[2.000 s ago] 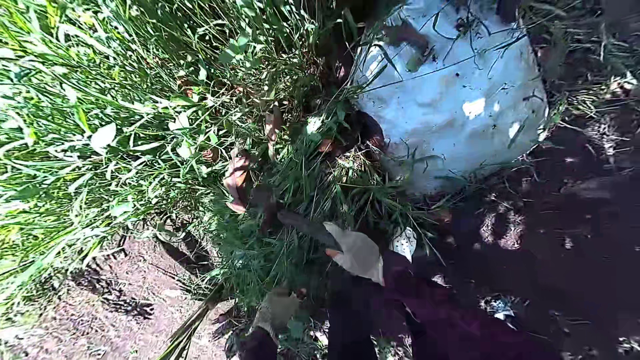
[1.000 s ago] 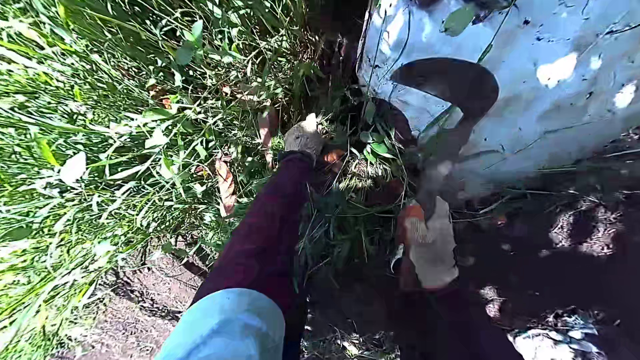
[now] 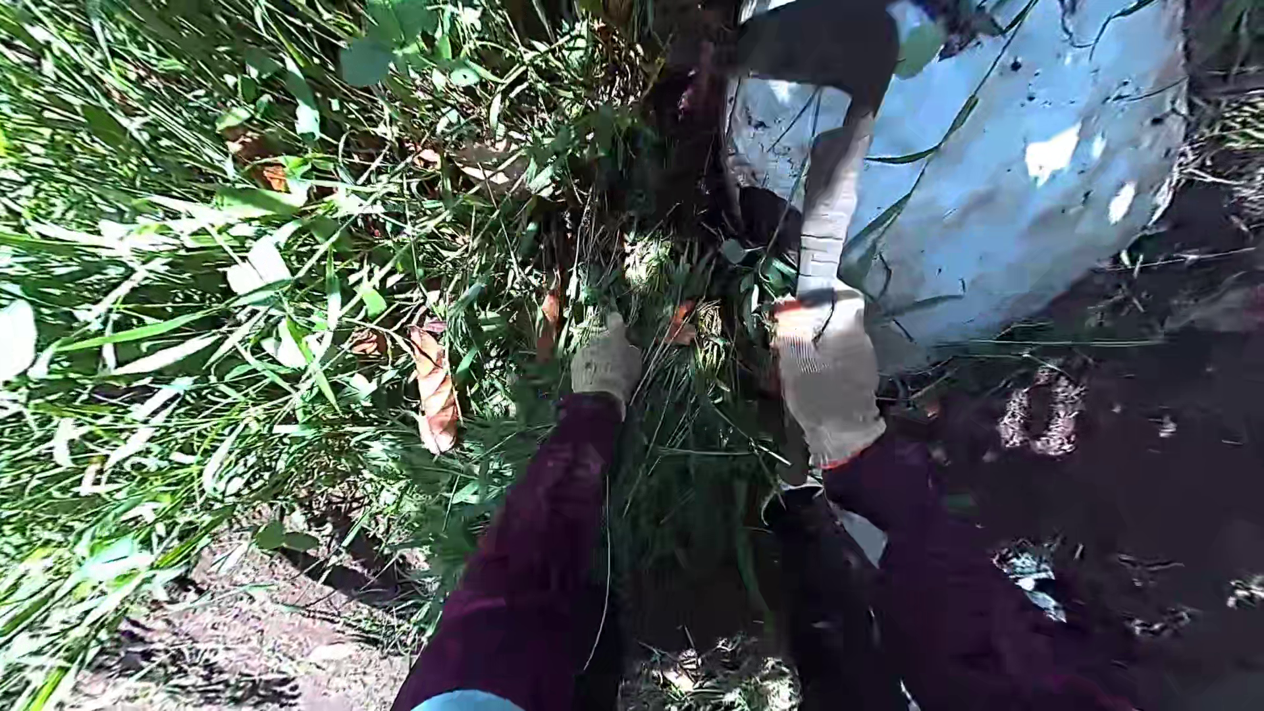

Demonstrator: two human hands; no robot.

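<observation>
My right hand, in a knitted work glove, grips the handle of a sickle. The tool's dark curved blade lies across the top of the view, over the edge of a pale whitish sack or sheet. My left hand, gloved too, reaches into the tall green grass; its fingers are partly hidden among the blades, so what it holds does not show clearly. Close beside it are dry brown leaves and cut-looking stems.
The pale whitish sack or sheet bulges at the upper right. Dense grass covers the left side. Dark shaded soil lies at the right, sunlit bare ground at the lower left. A shoe or leg shows near the bottom.
The left hand, low beside the plants two seconds ago, has reached up into the grass. The sickle has swung from pointing left to pointing upward.
</observation>
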